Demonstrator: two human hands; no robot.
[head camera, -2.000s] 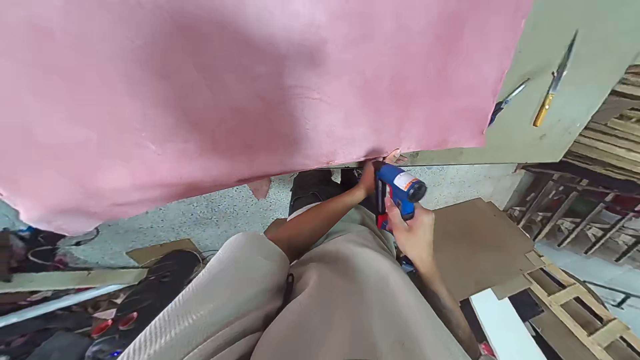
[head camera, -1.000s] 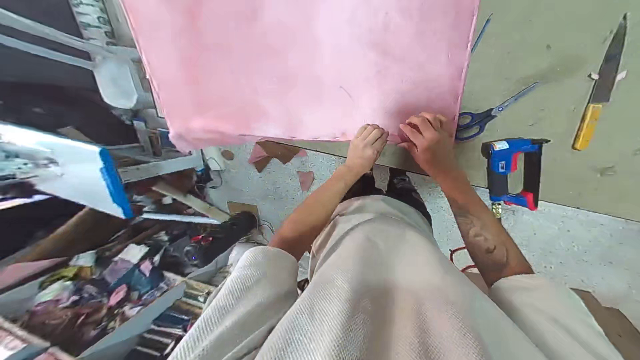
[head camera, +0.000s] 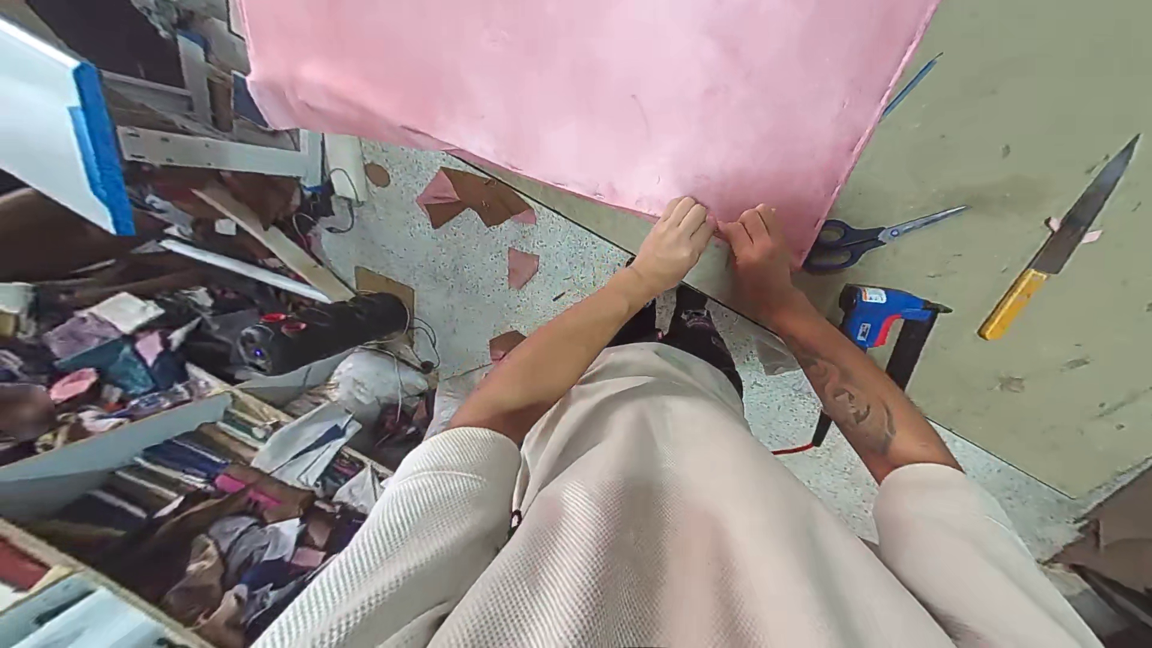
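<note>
A large pink sheet of upholstery material (head camera: 576, 99) covers much of the green-grey table (head camera: 1017, 387). My left hand (head camera: 675, 241) pinches its near edge, fingers bent over it. Close beside it, my right hand (head camera: 759, 256) grips the same edge near the sheet's right corner. The fingertips almost touch. Scissors with dark blue handles (head camera: 846, 245) lie just right of that corner. A blue and black pneumatic staple gun (head camera: 877, 315) rests at the table's edge, partly hidden by my right forearm. Farther right lies a knife with a yellow handle (head camera: 1012, 304), a small pink scrap under its blade.
Brown and pink scraps (head camera: 486, 196) lie on the speckled floor (head camera: 387, 234). At the left stand bins of fabric scraps (head camera: 243, 531), a black cylindrical speaker (head camera: 328, 331) and a white panel with a blue edge (head camera: 99, 148). A blue pen-like tool (head camera: 913, 83) lies beside the sheet.
Two seconds ago my right hand held the staple gun; it lies on the table now, and both hands are on the sheet's edge. The view has swung considerably.
</note>
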